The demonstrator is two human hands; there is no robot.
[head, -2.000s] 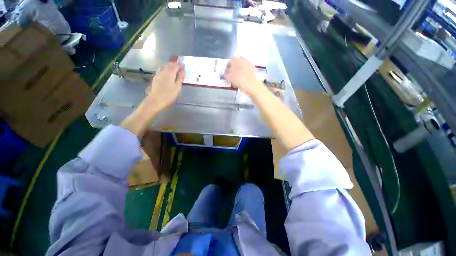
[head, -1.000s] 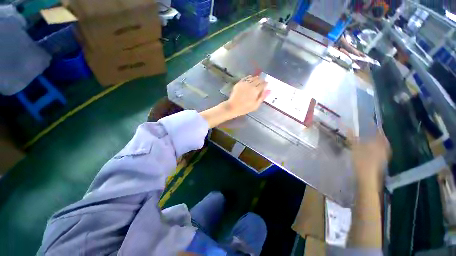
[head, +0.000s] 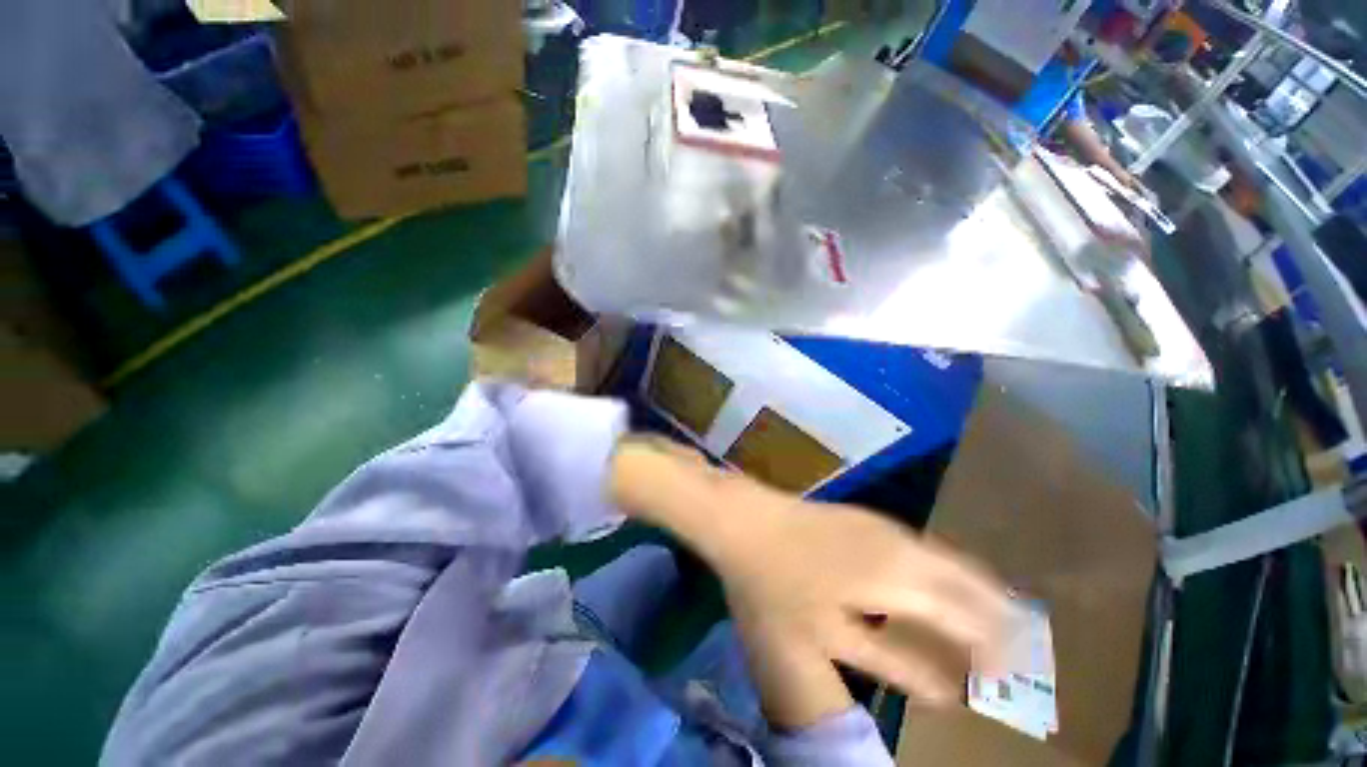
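Observation:
My left hand reaches across to the right, blurred, fingers apart, its fingertips at the white printed card stack. I see nothing held in it. My right hand is low in front of me, mostly hidden behind the left one; its fingers do not show. The card stack lies on brown cardboard. On the silver turntable, a red nest at the far left holds a black product with white card around it. Another fixture towards the right edge carries white card.
A blue machine cabinet with a white panel stands under the turntable. An open carton is beside it. Large brown boxes, a blue stool and a person's sleeve are at the left. A metal conveyor frame runs along the right.
My left hand has left the white card in the nest and moved down right to the card stack. My right hand has come in from the right. The turntable has turned, bringing other fixtures round.

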